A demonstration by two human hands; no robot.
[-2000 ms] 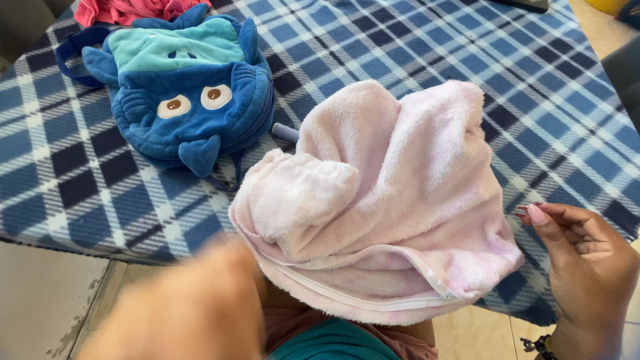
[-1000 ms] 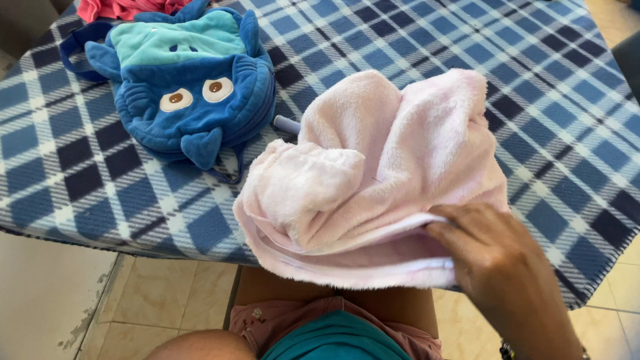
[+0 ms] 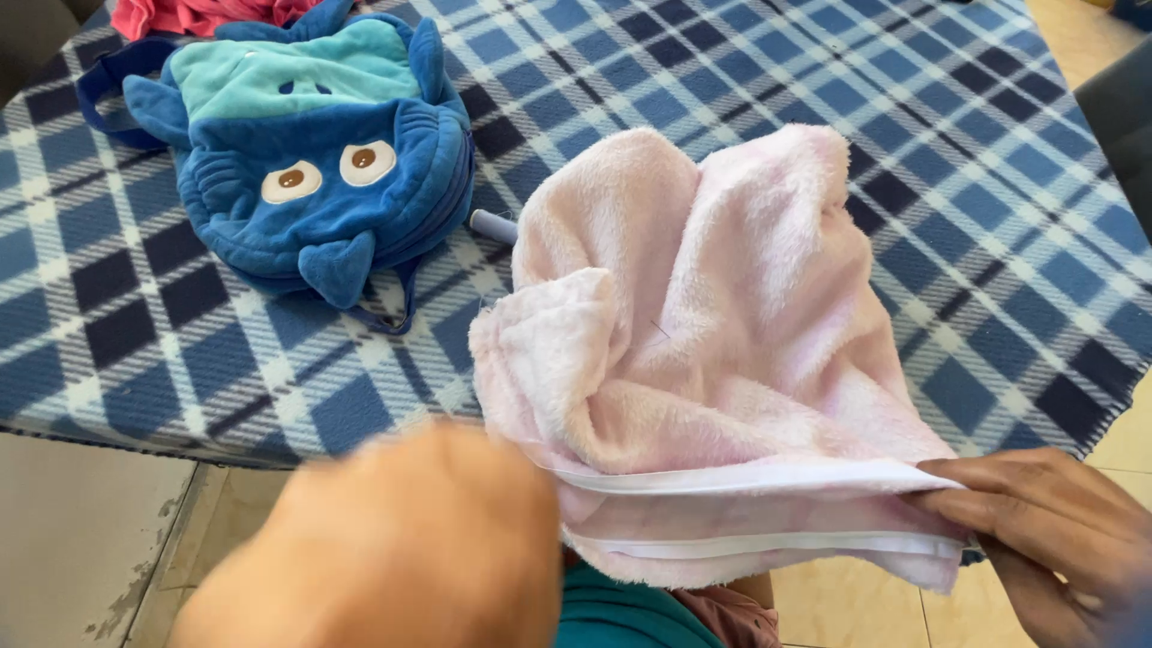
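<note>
A pale pink fleece cloth piece (image 3: 720, 342) lies bunched at the table's near edge, its lower part over my lap. Two white strips, which look like zipper tape (image 3: 765, 477), run along its opening. My right hand (image 3: 1053, 531) pinches the right end of the upper strip between thumb and fingers. Large and blurred in the foreground, my left hand (image 3: 387, 540) is raised left of the cloth; its fingers and anything in them cannot be made out. A thin dark needle or thread (image 3: 661, 331) shows on the fleece.
A blue plush backpack (image 3: 315, 171) with stitched eyes lies at the upper left, a coral cloth (image 3: 207, 13) behind it. A grey-lilac cylinder, perhaps a thread spool (image 3: 493, 227), pokes out beside the fleece. Blue plaid fleece (image 3: 342, 387) covers the table.
My right hand was off the cloth two seconds ago and now grips its strip at the right end. My left hand has come back into view, raised at the lower left.
</note>
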